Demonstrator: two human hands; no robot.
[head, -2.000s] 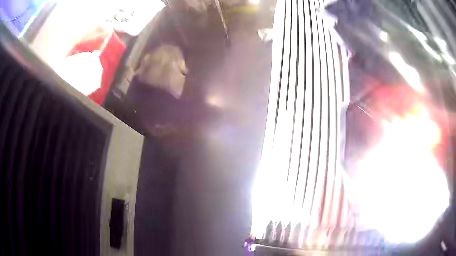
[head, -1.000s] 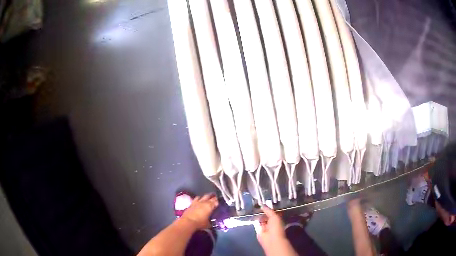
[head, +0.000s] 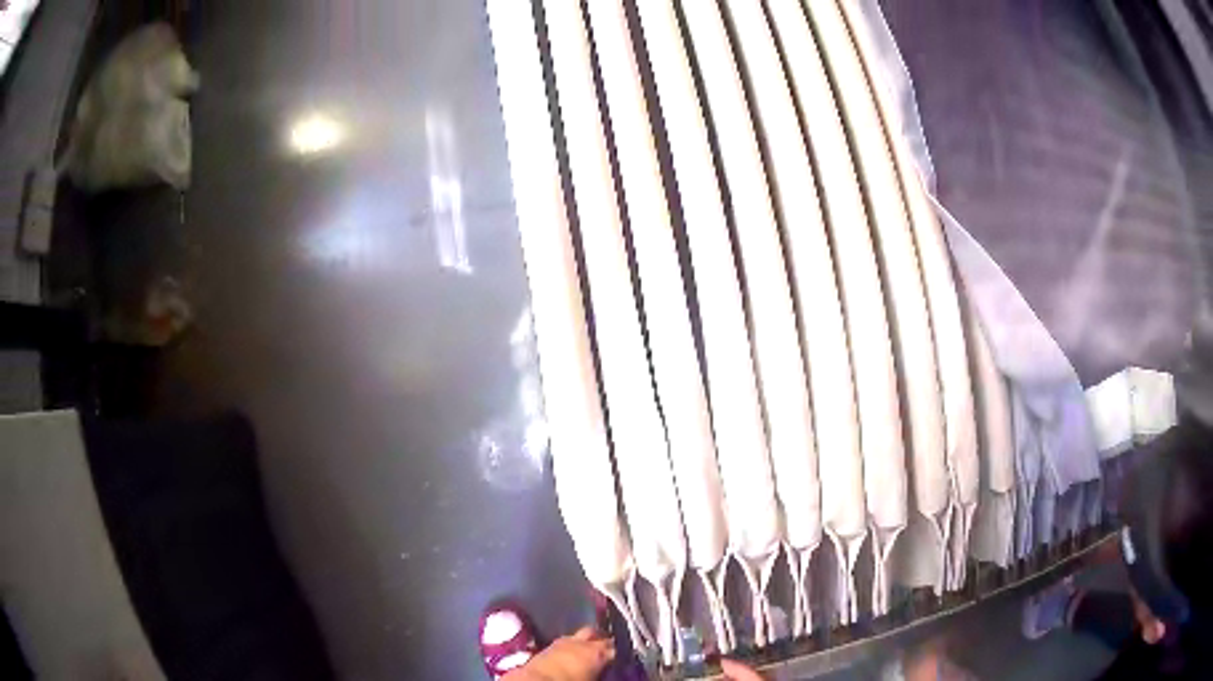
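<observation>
Long parallel ridges of pale fabric (head: 745, 306) run from the top of the view to the near edge of a rack. Their lower ends are pinched flat and hang at the rack's edge bar (head: 851, 648). My left hand (head: 569, 657) is at the near left corner of the rack, beside the first pinched ends, cut off by the bottom edge. Only a bit of my right hand (head: 740, 671) shows at the bottom, just below the edge bar. What either hand holds is hidden. A thin greyish-lilac fabric (head: 1018, 326) lies along the right side of the ridges.
A white box-like block (head: 1133, 407) stands at the rack's right end. Another person's hand (head: 1147, 623) shows at the lower right. A purple-and-white shoe-like thing (head: 507, 640) is left of my left hand. Shiny grey floor (head: 359, 333) and a dark panel (head: 200, 532) lie left.
The ridges and the rack's edge sit lower in view. Both my hands have shifted down, and my right hand is now mostly out of the picture.
</observation>
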